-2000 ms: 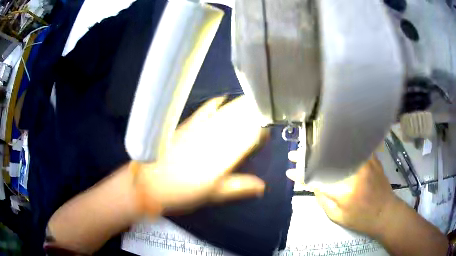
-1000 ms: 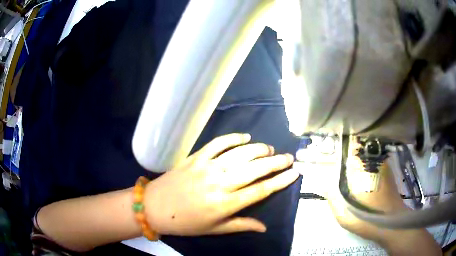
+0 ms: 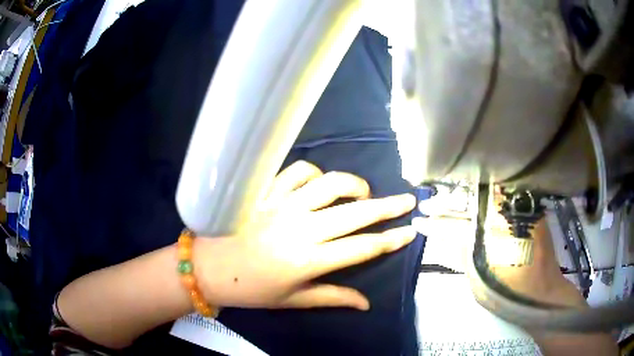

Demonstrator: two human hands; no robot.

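Observation:
A dark navy garment panel (image 3: 361, 292) lies over the machine table, with a straight seam across its upper part. My left hand (image 3: 313, 229) lies flat on it, fingers spread, index and middle fingertips at the panel's right edge beside the needle area. A narrow bluish strip (image 3: 411, 278) runs along that edge. My right hand (image 3: 514, 278) is right of the edge, partly behind the machine head and a grey curved bar; glare washes out its fingertips near the edge, so its grip is hidden. The white sewing machine head (image 3: 459, 90) hangs above.
A glowing white lamp tube (image 3: 243, 118) hangs over the cloth, close above my left wrist. Metal snips (image 3: 574, 240) lie on the table at right. Printed ruler marks (image 3: 480, 346) run along the front table edge. Cluttered items stand at the far left.
Since two seconds ago the view has shifted around the machine head, and my left fingers now reach the panel's edge. Over the last second my left hand has moved slightly up in view.

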